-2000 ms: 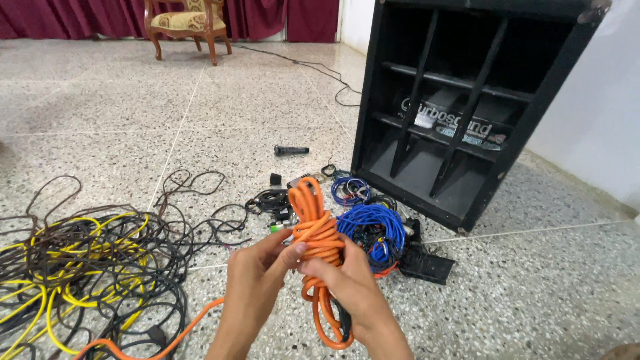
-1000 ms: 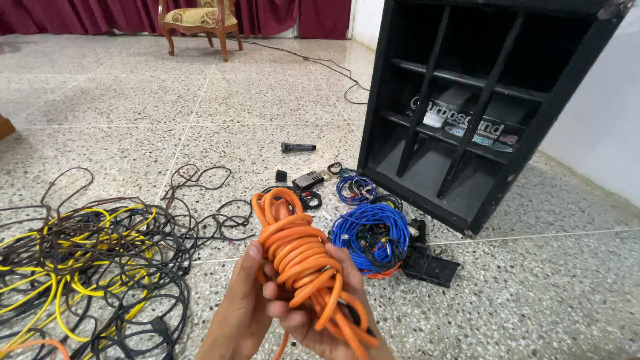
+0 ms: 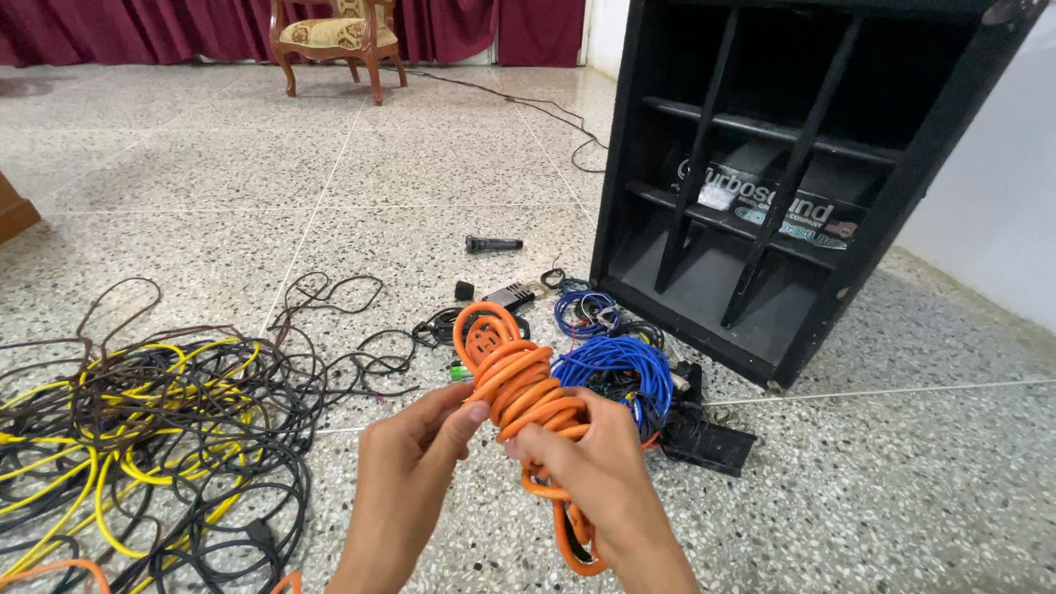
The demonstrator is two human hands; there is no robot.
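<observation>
An orange cable (image 3: pixel 528 392), wound tightly around its own middle into a bundle, is held up at the centre of the head view. Loops stick out at its upper left and lower end, and an orange socket end shows inside the upper loop. My right hand (image 3: pixel 590 462) grips the bundle from the right, with its thumb across the windings. On the left side, my left hand (image 3: pixel 425 462) pinches the windings between thumb and fingers. Behind the bundle, a coil of blue cable (image 3: pixel 619 371) lies on the speckled floor.
Tangled black and yellow cables (image 3: pixel 165 429) spread at the left, with orange cable at the bottom edge. A microphone (image 3: pixel 493 244), a power strip (image 3: pixel 509 295) and a small blue coil (image 3: pixel 586 313) lie ahead. A black speaker cabinet (image 3: pixel 742 190) stands right; a wooden chair (image 3: pixel 338 37) stands farther back.
My hands have shifted on the orange bundle; the left hand, cupped beneath it a second ago, now pinches its left side. The bundle has turned, and the socket end now shows in its upper loop.
</observation>
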